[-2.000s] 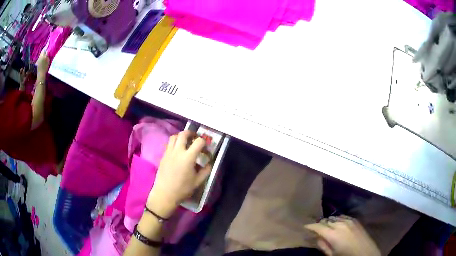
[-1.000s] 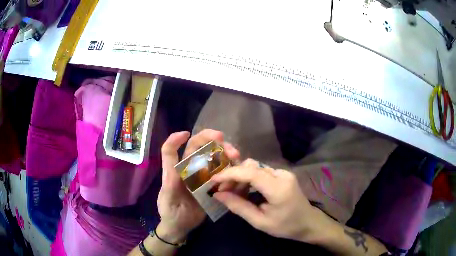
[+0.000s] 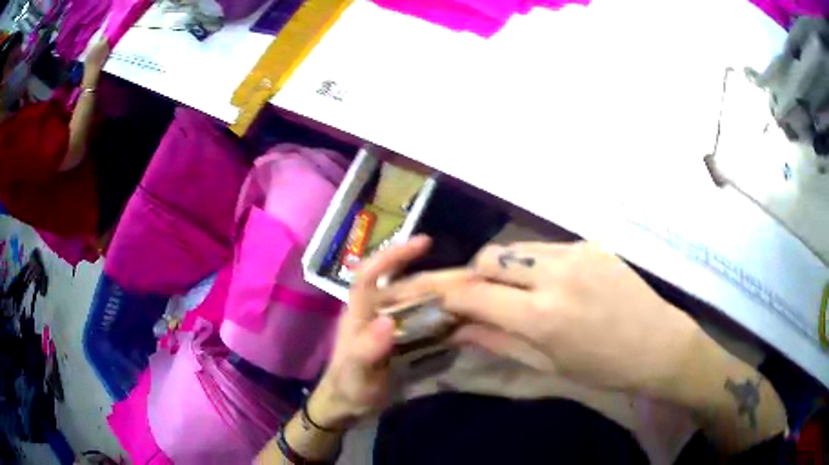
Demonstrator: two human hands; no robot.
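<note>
My left hand (image 3: pixel 364 350) is raised above my lap, in front of the open drawer, with fingers curled around a small box (image 3: pixel 420 322). The box looks pale outside with a shiny gold and clear inside; it is blurred. My right hand (image 3: pixel 536 304) reaches across from the right, its fingers over the box and partly hiding it. Whether the right fingers grip something inside cannot be told. The small white drawer (image 3: pixel 334 227) is open under the table edge. It holds an orange-red tube (image 3: pixel 359 238), a blue pen-like item (image 3: pixel 342 234) and a tan piece (image 3: pixel 397 188).
The white table (image 3: pixel 509 118) bears magenta cloth (image 3: pixel 482 11) at the back, a yellow strip (image 3: pixel 286 64) at left and the machine (image 3: pixel 800 91) at right. Pink cloth (image 3: pixel 291 318) hangs left of my lap by a blue bin (image 3: pixel 123 331). A person in red (image 3: pixel 45 163) is at far left.
Since two seconds ago my left hand has left the drawer with the box. Since one second ago my right hand has moved further over the box, and the view has shifted.
</note>
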